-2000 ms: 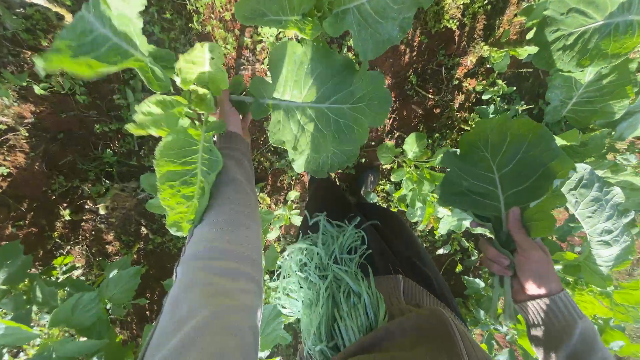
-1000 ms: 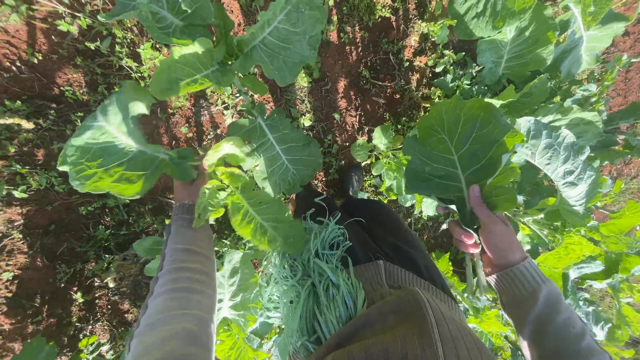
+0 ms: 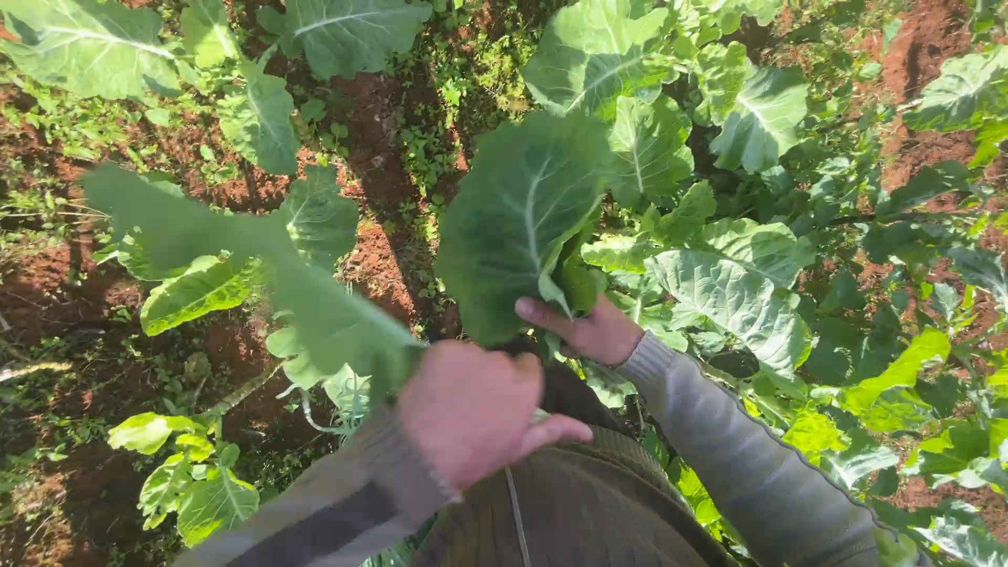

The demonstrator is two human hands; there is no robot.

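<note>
My left hand [image 3: 476, 413], blurred, is closed on the stalk of a large collard-type leaf [image 3: 307, 287] that extends up and to the left. Just beyond it, close to my chest, my right hand [image 3: 591, 329] grips several broad dark green leaves [image 3: 524, 220] by their stalks, its thumb lying over them. Their stalk ends are hidden behind my left hand. Low in front of my jacket, mostly covered by my left forearm, a bit of the bundle of blue-green strands [image 3: 398, 551] shows.
Leafy plants [image 3: 732, 299] grow densely on the right, and others [image 3: 213, 488] stand at the lower left. Red soil [image 3: 378, 157] with small weeds runs between the rows. Further large leaves [image 3: 94, 47] spread at the upper left.
My left hand has come in from the plant at the left to my front, with a leaf in it. My right hand has moved inward with its leaves, and the two hands are now close.
</note>
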